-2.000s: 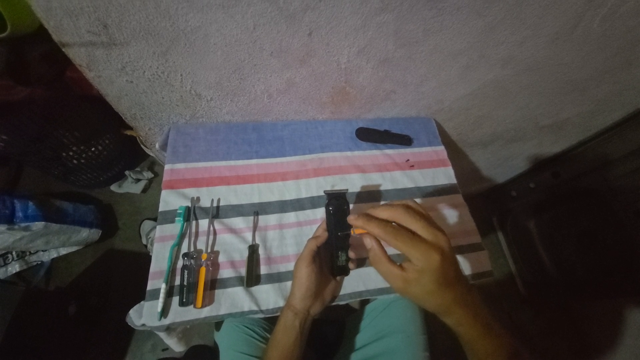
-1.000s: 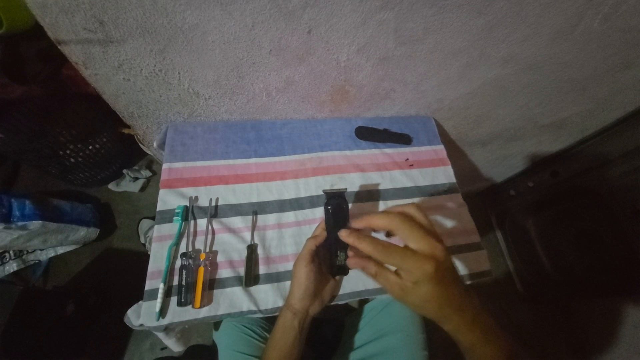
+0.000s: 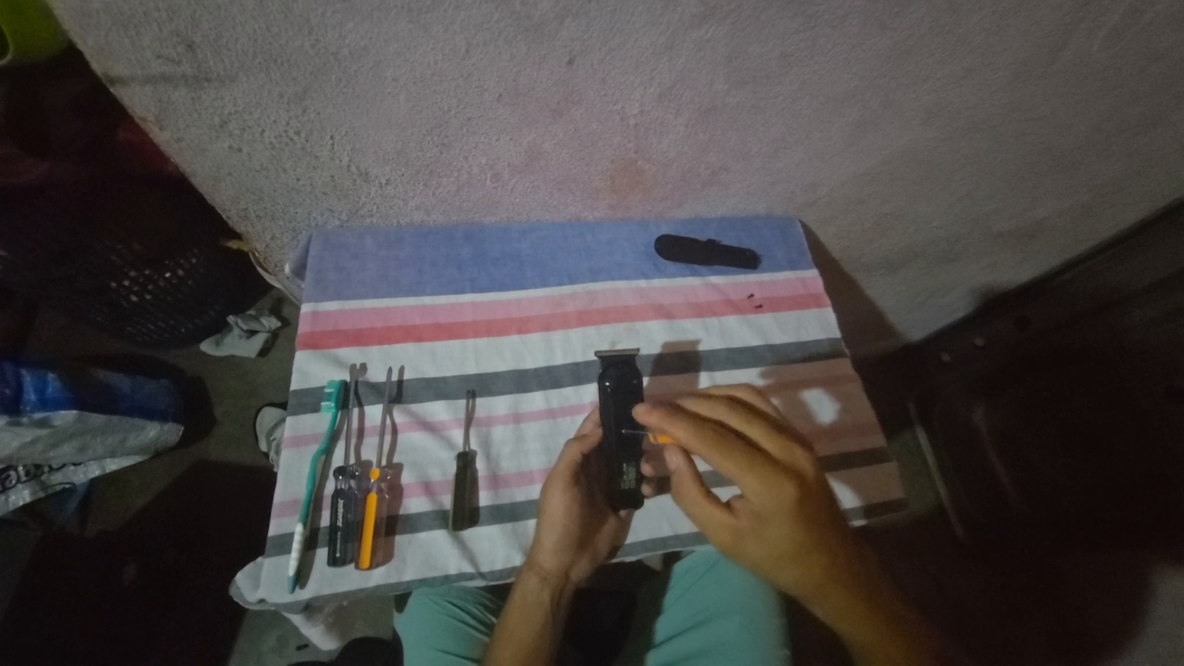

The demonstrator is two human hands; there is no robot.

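Observation:
My left hand [image 3: 581,499] holds a black hair trimmer [image 3: 621,425] upright, its metal blade at the top. In my right hand [image 3: 740,462] is a small screwdriver with an orange handle [image 3: 659,437], pinched between thumb and fingers; its thin shaft points at the trimmer's body. Whether the tip touches is unclear. A black cover-like part [image 3: 707,252] lies on the blue stripe of the cloth, with a few tiny dark pieces [image 3: 755,302] below it. To the left lie a black-handled screwdriver [image 3: 342,515], an orange-and-clear-handled one [image 3: 369,518], a small dark-handled one [image 3: 464,490] and a green toothbrush [image 3: 318,458].
A striped cloth [image 3: 555,314] covers the low table, which stands against a rough wall [image 3: 518,120]. Left of it are a dark perforated basket [image 3: 139,268], a blue and white bag [image 3: 83,425] and a crumpled cloth [image 3: 242,334] on the floor. Dark furniture stands at the right.
My right hand has shifted slightly around the trimmer, and the orange handle, hidden one second ago, shows again between the fingers. My left hand still holds the trimmer in the same place.

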